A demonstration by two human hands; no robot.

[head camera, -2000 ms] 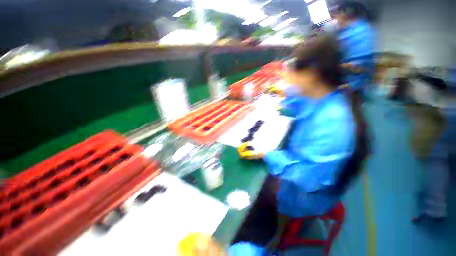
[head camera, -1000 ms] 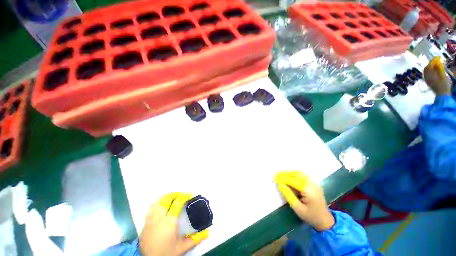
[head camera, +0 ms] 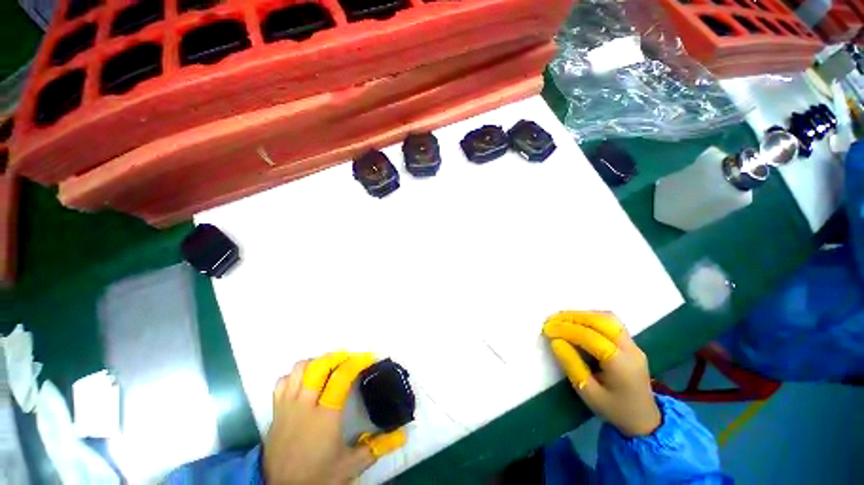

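Observation:
My left hand (head camera: 327, 412), with yellow finger cots, holds a black watch-shaped housing (head camera: 387, 394) between fingers and thumb at the front of the white mat (head camera: 379, 270). My right hand (head camera: 597, 360), also with yellow cots, rests at the mat's right front edge. Its fingers are bent with a gap above the thumb; whether something small is between the tips cannot be told. A thin dark line (head camera: 494, 351) lies on the mat between the hands. Several black housings (head camera: 422, 153) lie along the mat's back edge, and one (head camera: 210, 250) at its left corner.
Red-orange foam trays (head camera: 313, 104) stand behind the mat. A crumpled clear bag (head camera: 644, 85), a black housing (head camera: 613, 163), a white bottle with metal top (head camera: 702, 192) and a round white pad (head camera: 710, 285) are right. A grey sleeve (head camera: 156, 350) and white wipes (head camera: 96, 404) are left. Another person's blue sleeve (head camera: 801, 308) is far right.
Since one second ago the view has shifted closer over the mat. My left hand still holds the housing, now turned slightly. My right hand stays at the right front with fingers drawn closer together.

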